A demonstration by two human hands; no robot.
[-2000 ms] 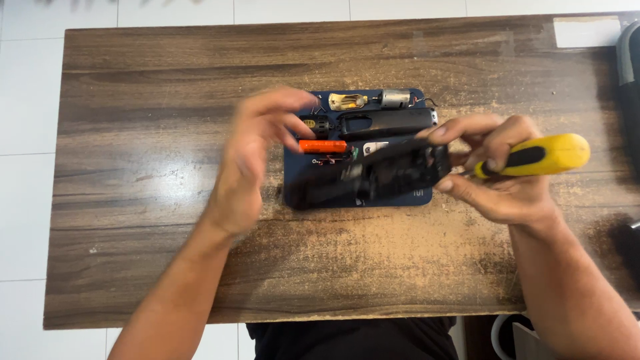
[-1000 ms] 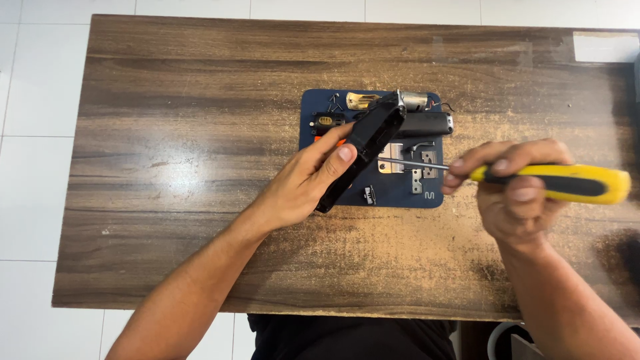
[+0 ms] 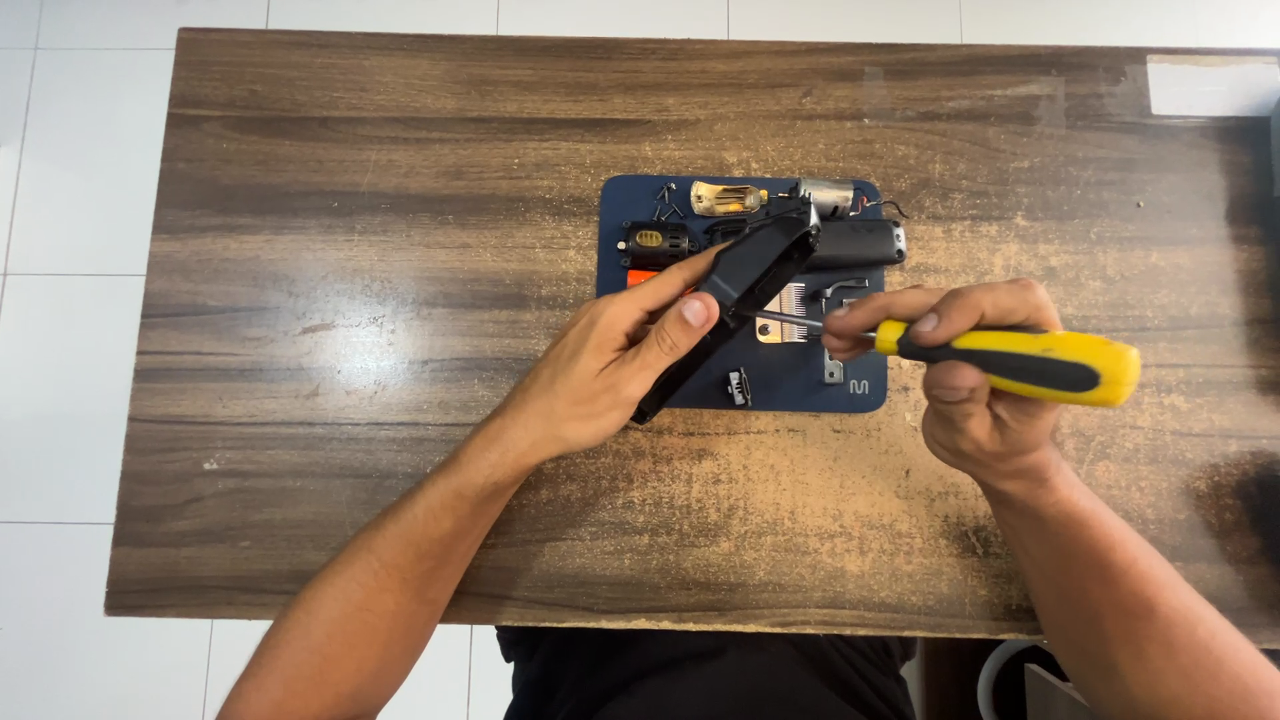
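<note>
My left hand [image 3: 620, 365] grips a long black plastic housing part [image 3: 765, 262], tilted over a dark blue mat [image 3: 800, 392]. In my right hand [image 3: 985, 375] is a screwdriver with a yellow and black handle [image 3: 1050, 367]; its shaft points left and its tip meets the side of the housing part. Beneath and around them on the mat lie a metal clipper blade [image 3: 783, 325], a small bracket [image 3: 833, 370], a black motor holder [image 3: 657, 243], a silver motor [image 3: 827, 196], a dark casing [image 3: 862, 244] and an orange piece [image 3: 640, 277], mostly hidden by my left hand.
Several small screws [image 3: 668, 203] lie at the mat's upper left, beside a gold-coloured cover [image 3: 724, 198]. A small black and silver part [image 3: 738, 387] rests near the mat's lower edge. The wooden table [image 3: 350, 330] has a worn surface. A white rectangle [image 3: 1210, 86] is at the upper right.
My left hand, beside the housing part two seconds ago, took hold of it. My right hand no longer holds that part and keeps the screwdriver, its shaft now against the housing part.
</note>
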